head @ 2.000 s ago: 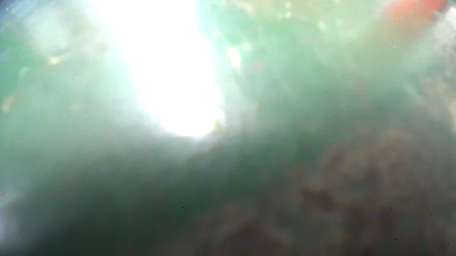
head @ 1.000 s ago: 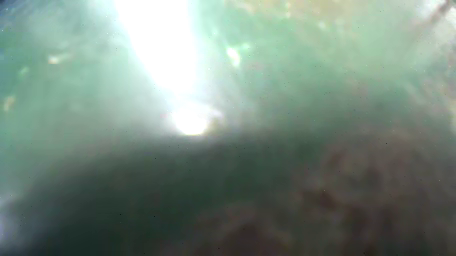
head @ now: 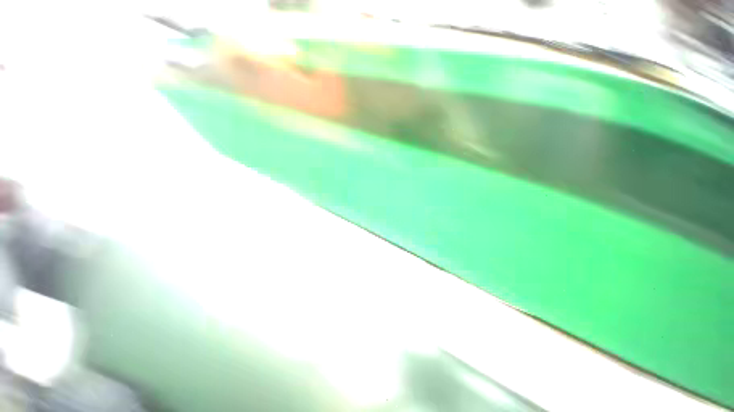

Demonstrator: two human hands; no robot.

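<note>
The view is overexposed and smeared by motion. Neither of my hands can be made out. A bright green conveyor belt (head: 499, 233) runs slantwise from the upper left to the lower right, with a darker band along it. A blurred orange-red patch (head: 310, 90) shows on the belt's far left part. A white shelf or edge strip (head: 322, 273) runs along the belt's near side.
A dull green mat or bench surface (head: 177, 346) lies at the lower left. A blurred white thing (head: 40, 334) and dark grey shapes too smeared to name are at the left edge. Blurred grey and dark clutter shows at the upper right.
Earlier, the view was a dim, unfocused green surface with a strong white glare and a brownish blur. Now it has swung to a bright green belt and white strip.
</note>
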